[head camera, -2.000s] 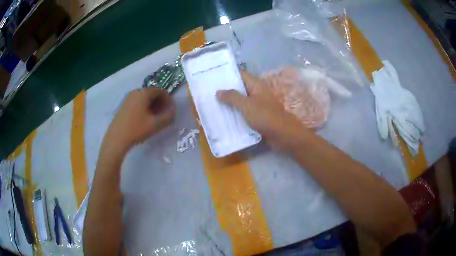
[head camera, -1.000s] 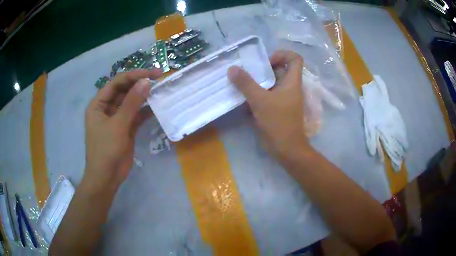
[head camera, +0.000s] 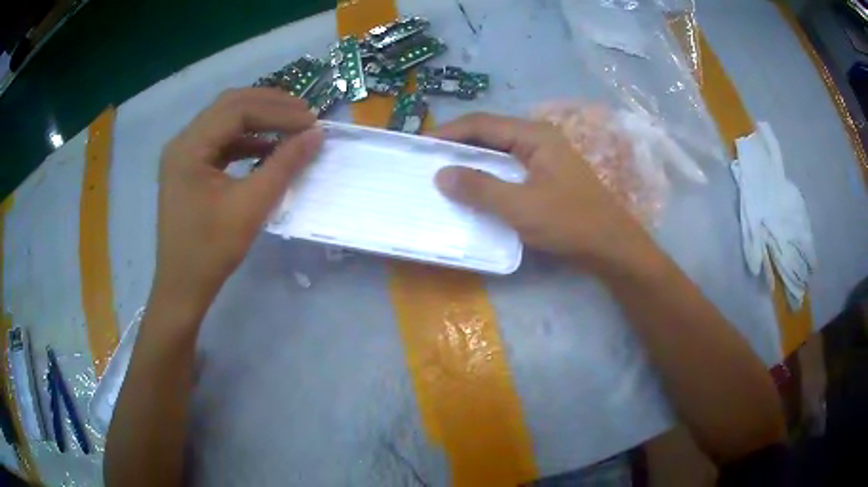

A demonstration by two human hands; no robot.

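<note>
A white housing shell (head camera: 381,200) is held above the bench, open side up, long ribs showing inside. My right hand (head camera: 533,185) grips its right end, thumb inside the shell. My left hand (head camera: 233,181) is at the left end, thumb and fingers pinched on its upper left corner; any small part between them is hidden. Green circuit boards (head camera: 348,68) lie in a pile just beyond the shell. A small white piece (head camera: 303,280) lies below the shell's left end; others are partly covered by the shell.
A bag of pink parts (head camera: 609,157) and a clear plastic bag (head camera: 647,57) lie right of the boards. White gloves (head camera: 773,219) lie far right. Side cutters (head camera: 63,404), a slim white bar (head camera: 27,385) and another white shell (head camera: 112,380) are lower left. A green conveyor (head camera: 143,86) runs behind.
The shell was upright in my right hand, then tilted up to the right; now it slopes slightly down to the right. My left hand has come from the boards onto its left end.
</note>
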